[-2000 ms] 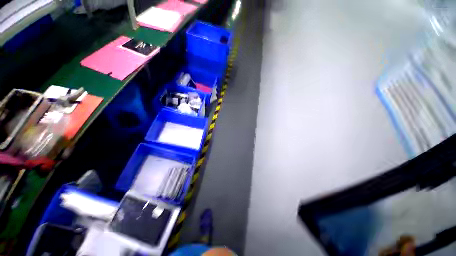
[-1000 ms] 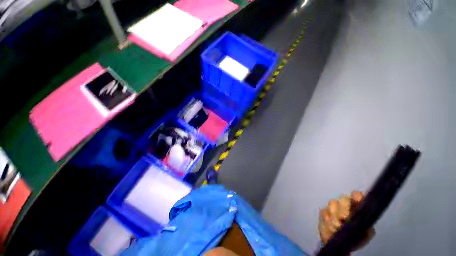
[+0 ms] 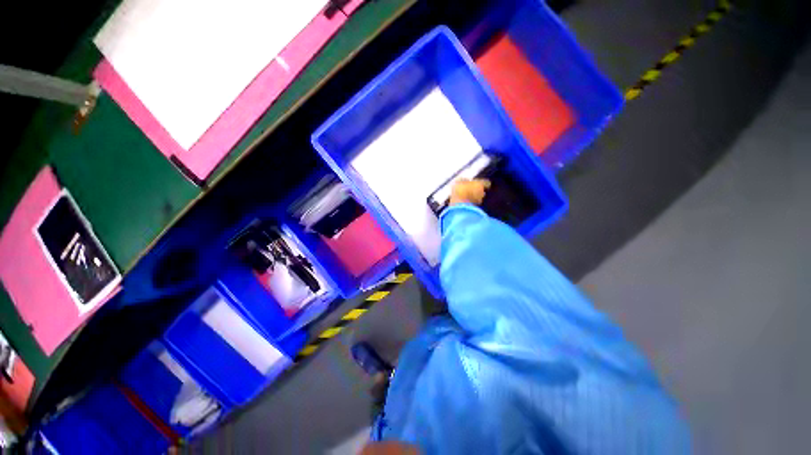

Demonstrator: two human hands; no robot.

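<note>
My right hand reaches in a light-blue sleeve into a blue bin. It is small and slightly blurred, with its fingers closed on the edge of a thin black frame stack with a pale strip along it. A dark panel or stack lies beside it at the bin's right end. White sheets fill the rest of the bin's bottom. The underside of my grip is hidden. My left hand is not in view.
Another blue bin with a red sheet stands behind. More blue bins line the green bench, which bears pink mats and a tablet. Yellow-black tape marks the grey floor.
The view has moved closer to the far blue bin. My right hand, which held a dark stack above the floor on the right, is now inside that bin.
</note>
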